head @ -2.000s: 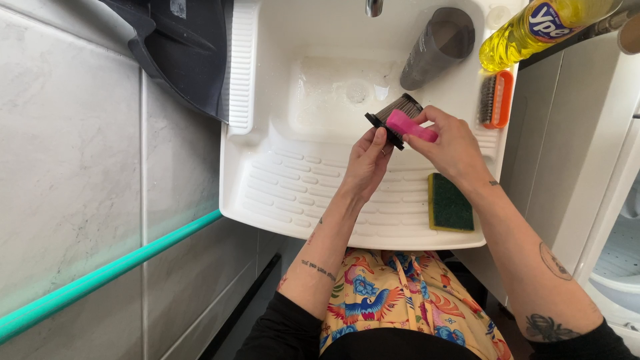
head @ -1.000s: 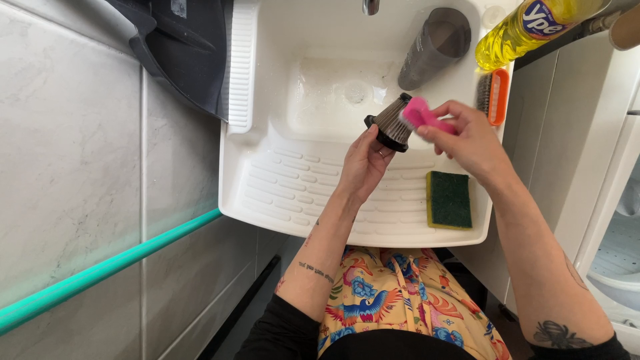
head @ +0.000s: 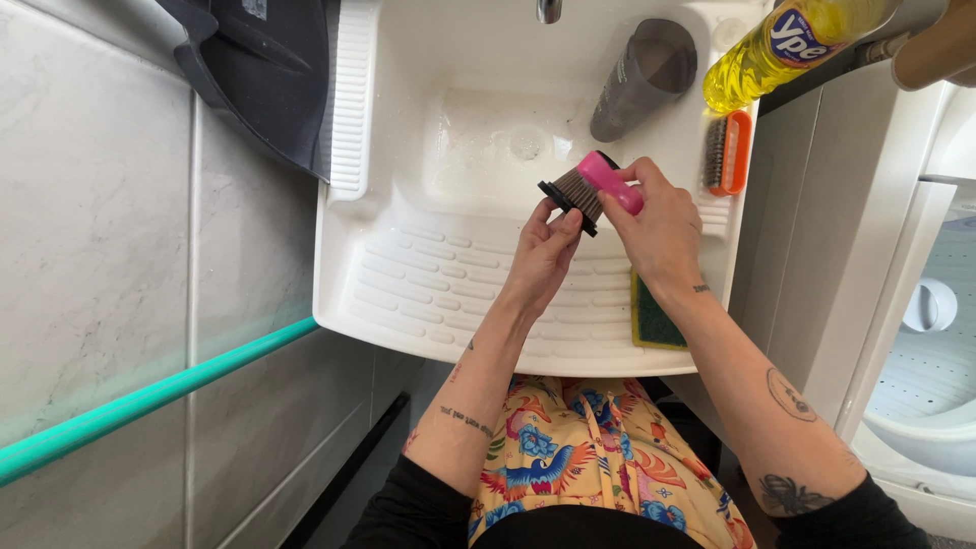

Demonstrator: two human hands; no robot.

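My left hand (head: 550, 248) grips the black rim of a pleated cone-shaped filter (head: 577, 192), which is tilted above the ribbed part of a white plastic laundry sink (head: 427, 259). In my right hand (head: 659, 221) is a small pink brush (head: 610, 181), its head against the filter's pleats; its bristles are hidden. A translucent dark grey plastic cup (head: 644, 80) leans in the basin behind them. Partly under my right wrist lies a green and yellow sponge (head: 657, 316).
An orange scrubbing brush (head: 733, 152) and a bottle of yellow Ypê dish soap (head: 770, 57) are on the sink's right edge. The faucet (head: 548, 9) is at the top. A black dustpan-like piece (head: 263, 76) and a teal pole (head: 160, 400) stand left; an open washing machine (head: 915, 366) is right.
My right hand has moved the pink brush about over the filter's pleats. My left hand has turned the filter's tilt, its rim facing more to the lower left than one second ago.
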